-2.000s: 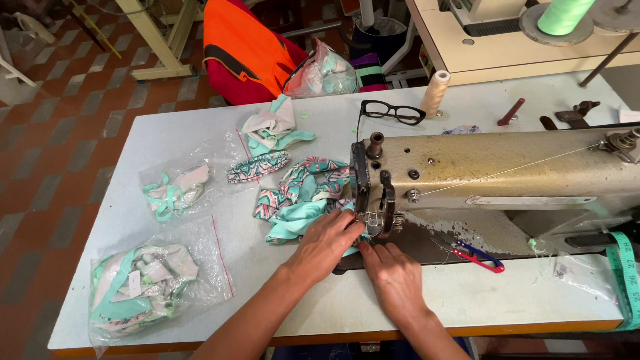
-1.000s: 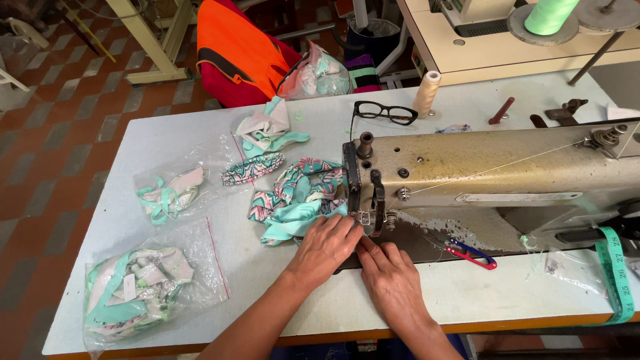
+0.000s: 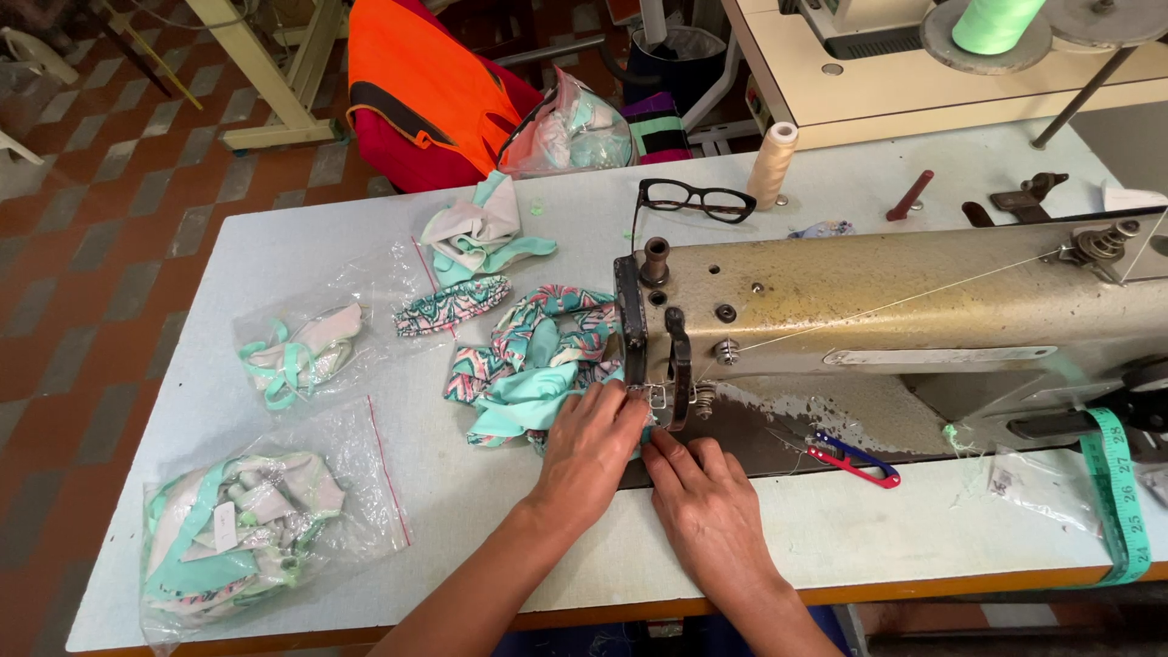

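At the needle end of an industrial sewing machine [image 3: 876, 301], both hands are on a piece of turquoise fabric, mostly hidden under the fingers. My left hand [image 3: 593, 447] presses it from the left, fingertips close to the presser foot area. My right hand [image 3: 707, 502] lies just right of it, fingers bent at the fabric's near edge. Patterned and turquoise fabric [image 3: 525, 401] is bunched left of the machine head, touching my left hand. Thread snips [image 3: 853, 459] with red and blue handles lie on the machine bed, right of my right hand.
Plastic bags of fabric pieces [image 3: 246, 529] [image 3: 306, 351] lie at the left. Beyond them are a folded fabric piece [image 3: 479, 228] and a patterned band [image 3: 452, 306]. Eyeglasses [image 3: 698, 199] and a thread cone [image 3: 773, 166] stand behind the machine. A tape measure [image 3: 1118, 497] hangs over the front edge at right.
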